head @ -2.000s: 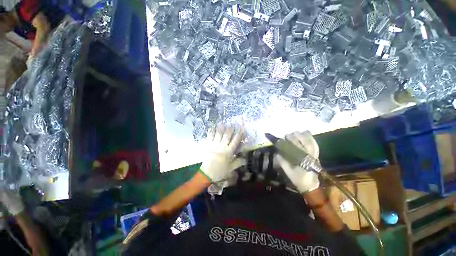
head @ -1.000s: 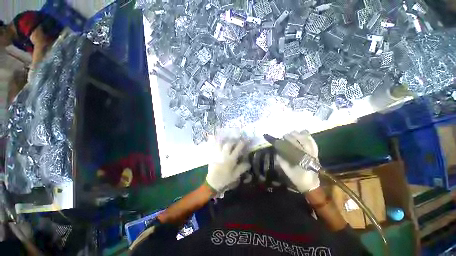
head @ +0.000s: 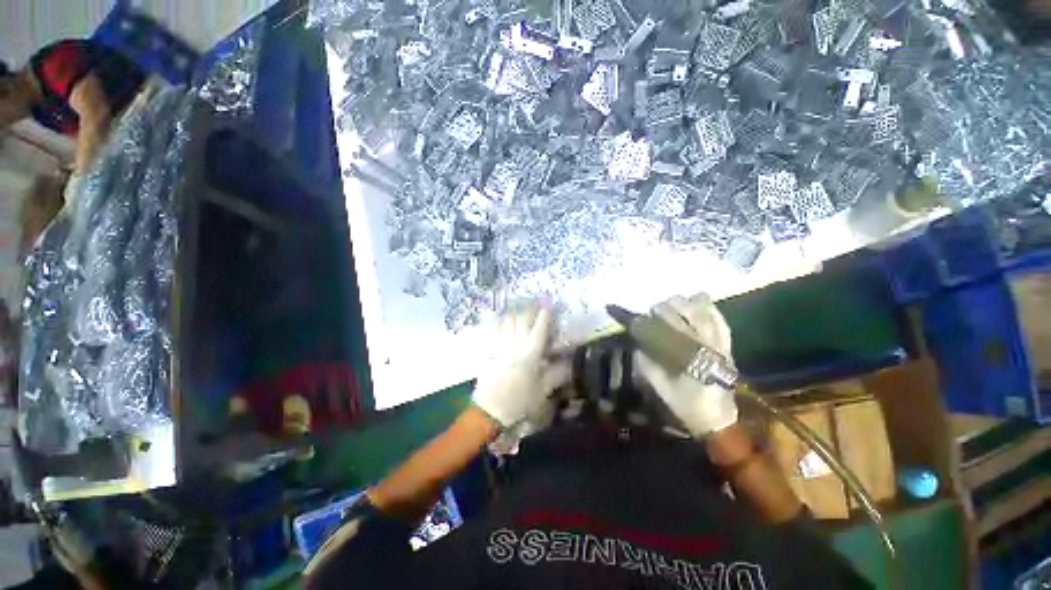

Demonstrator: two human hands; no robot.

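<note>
My right hand [head: 694,367], in a white knit glove, is closed round a thick grey power tool [head: 663,343]. The tool's dark tip points up and left, just off the table edge. My left hand [head: 516,371], also gloved, is at the table edge left of the tool, fingers toward the bright small hardware [head: 576,248]. Whether it holds anything cannot be told. Black-and-white striped cloth [head: 596,375] shows between my hands. A large heap of grey metal parts [head: 680,110] covers the white table [head: 403,363].
A thin hose [head: 807,436] curves from the tool to the lower right. An open carton [head: 910,403] and blue crates [head: 968,334] stand at right. A blue crate with parts [head: 329,524] is by my left forearm. Bagged parts [head: 98,288] and a person [head: 69,87] are at left.
My left hand has shifted slightly along the table edge, and its fingers have changed pose. My right hand and the tool have stayed nearly in place. The view has shifted slightly.
</note>
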